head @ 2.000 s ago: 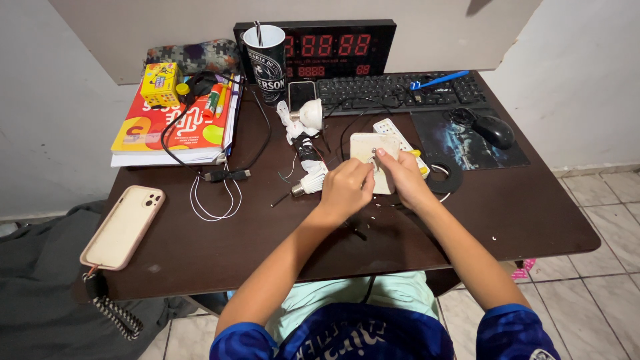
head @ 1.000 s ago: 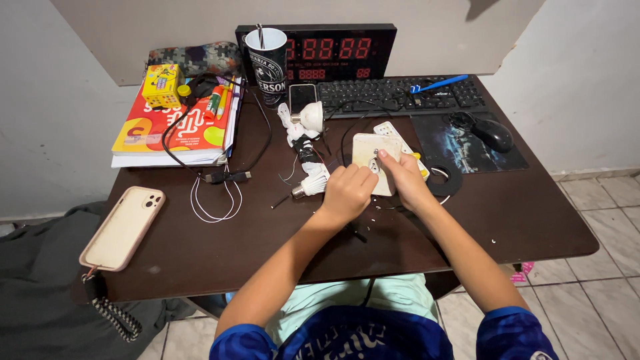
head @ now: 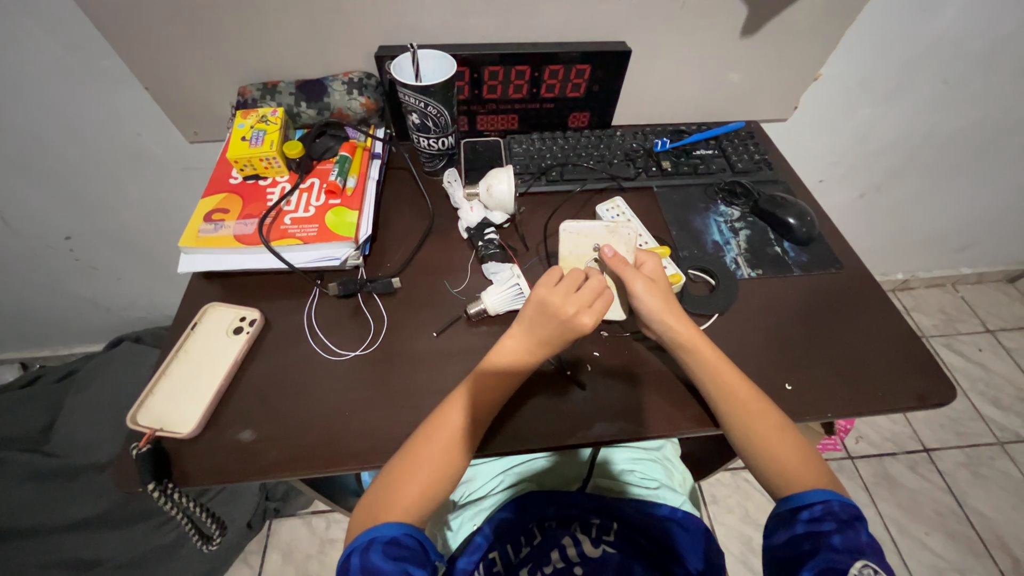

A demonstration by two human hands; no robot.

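Observation:
My right hand (head: 652, 292) grips the right side of an off-white square plate (head: 588, 238), its thumb beside a small screw. My left hand (head: 562, 308) is closed at the plate's lower left, fingertips near its middle; what they pinch is hidden. A white power strip (head: 625, 216) lies partly behind the plate, with yellow-handled pliers or a similar tool (head: 676, 278) near its lower end. A roll of black tape (head: 710, 290) lies to the right. Left of my hands are a white LED bulb (head: 506, 293), a second bulb (head: 498, 190) and a taped white bundle (head: 486, 240).
A phone in a pale case (head: 196, 370) lies at left, below books (head: 232, 210) and a cable (head: 364, 286). At the back stand a patterned cup (head: 426, 120) and digital clock (head: 620, 88). A keyboard (head: 576, 152) and mouse (head: 786, 218) are farther right.

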